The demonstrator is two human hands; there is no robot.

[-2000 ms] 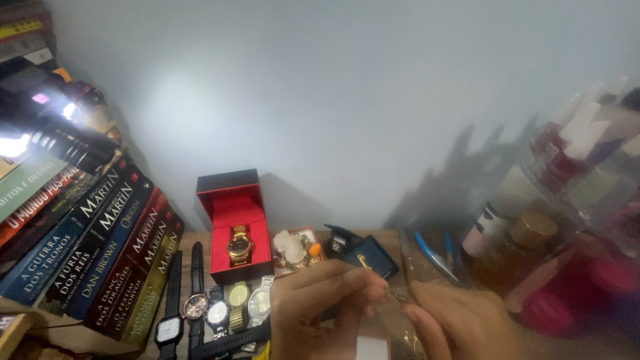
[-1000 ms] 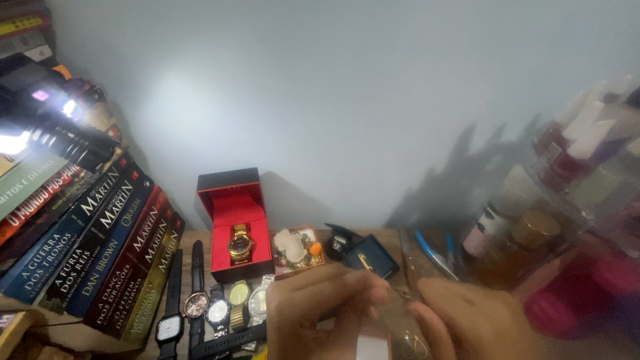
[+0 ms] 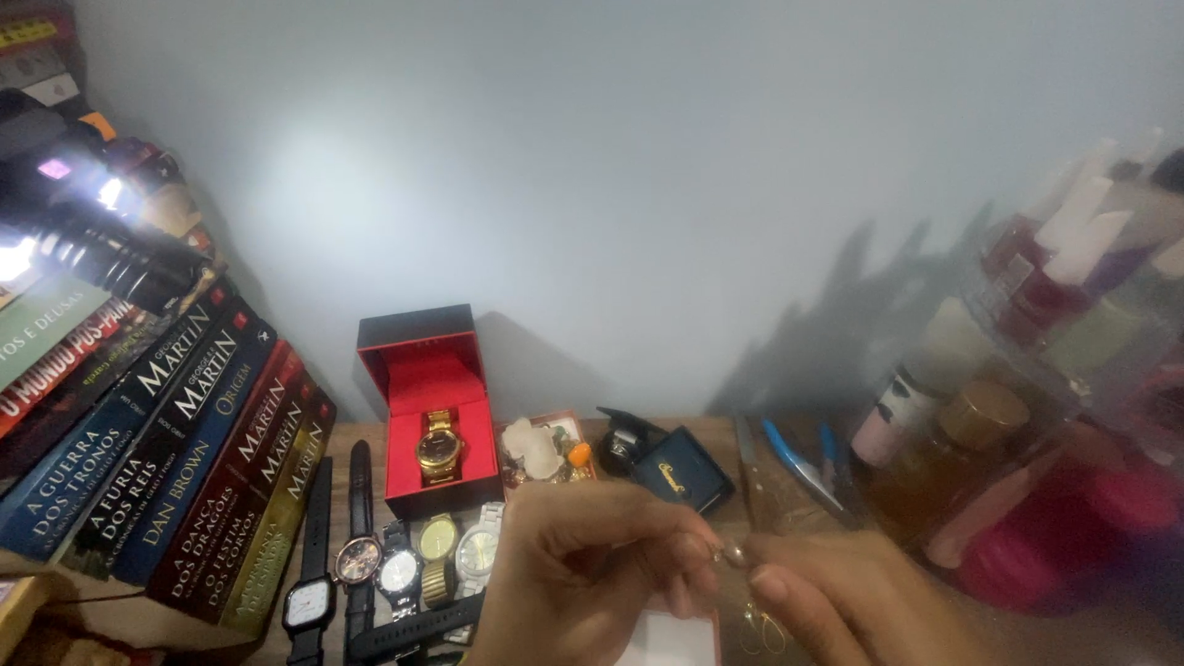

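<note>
My left hand (image 3: 601,573) and my right hand (image 3: 832,592) meet at the lower middle, fingertips almost touching. Between their thumbs and forefingers is a small shiny piece of jewelry (image 3: 733,553), pinched from both sides; its exact kind is too small to tell. Thin gold-colored wire loops (image 3: 760,631) show just below the right fingertips. Under my left hand lies a white, red-edged box or card (image 3: 668,640), partly hidden. Behind the hands, a box of assorted jewelry (image 3: 546,449) and a dark blue jewelry box (image 3: 683,470) rest on the wooden surface.
An open red-lined box (image 3: 435,370) holds a gold wristwatch (image 3: 438,448). Several watches (image 3: 400,572) lie left of my left hand. Stacked books (image 3: 185,462) and a lit lamp (image 3: 120,250) stand left. Blue-handled pliers (image 3: 803,467), a knife (image 3: 751,462) and cosmetic bottles (image 3: 985,425) are right.
</note>
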